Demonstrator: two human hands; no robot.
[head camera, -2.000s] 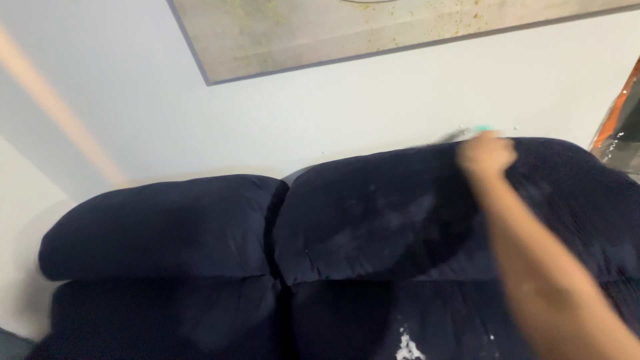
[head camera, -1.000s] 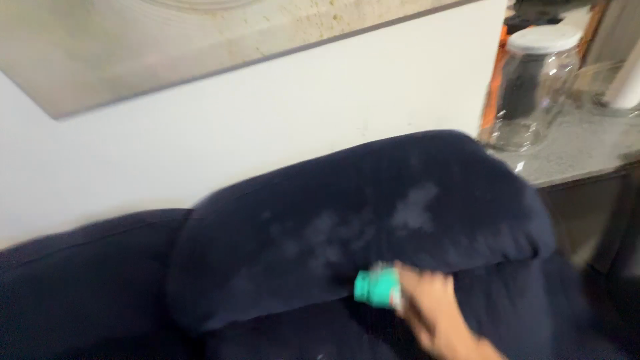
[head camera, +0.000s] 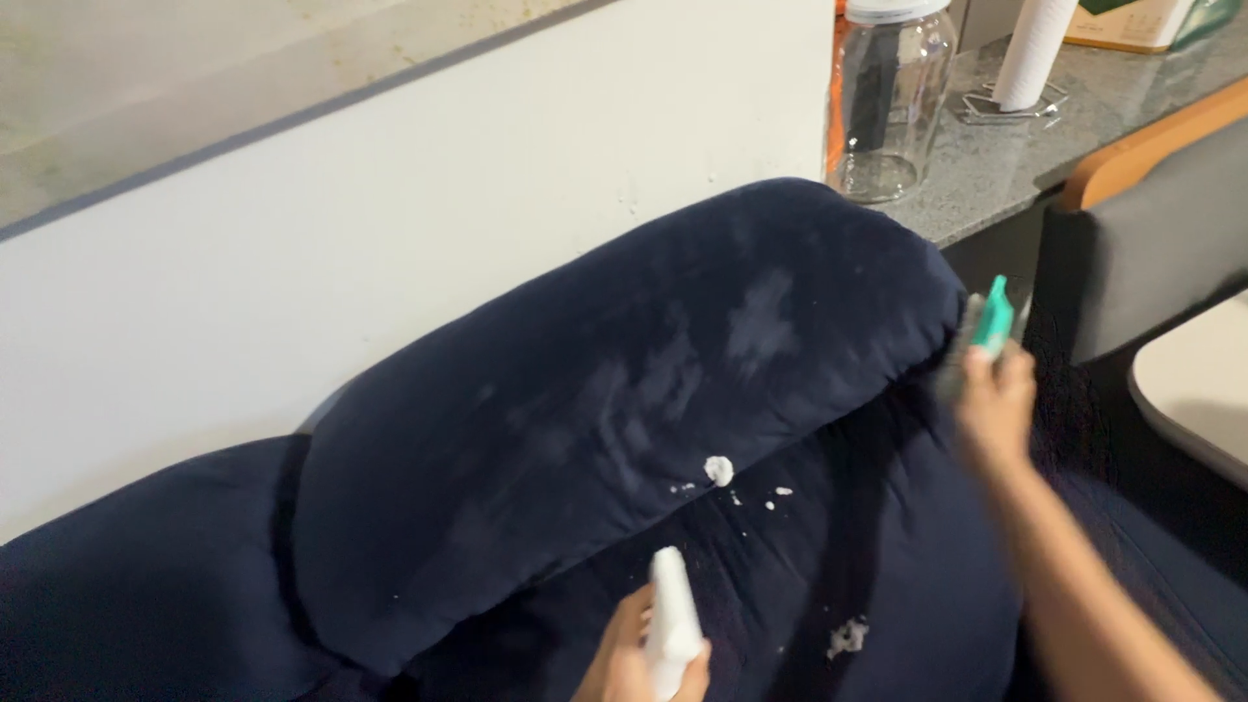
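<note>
My left hand (head camera: 624, 653), at the bottom middle, is closed around a white bottle with a nozzle (head camera: 671, 619), its tip pointing up at the sofa. At the right, my right hand (head camera: 996, 395) grips a green scrub brush (head camera: 994, 317), blurred, beside the right end of the dark blue sofa's head cushion (head camera: 546, 390). White foam (head camera: 719, 471) lies on the lower edge of that cushion, with small drops around it. Another patch of foam (head camera: 848, 637) is on the back cushion (head camera: 926, 546) below. Pale damp-looking marks show on the head cushion.
Behind the sofa's right end, a grey stone counter (head camera: 985, 185) holds a lidded glass jar (head camera: 892, 107) and a paper towel roll (head camera: 1033, 54) on a wire stand. A grey chair with a wooden top edge (head camera: 1160, 234) stands at the right. A framed picture (head camera: 244, 88) hangs on the wall.
My left hand with the white bottle has come into view. My right hand has moved with the green brush to the cushion's right end. A round blob of foam now shows on the head cushion.
</note>
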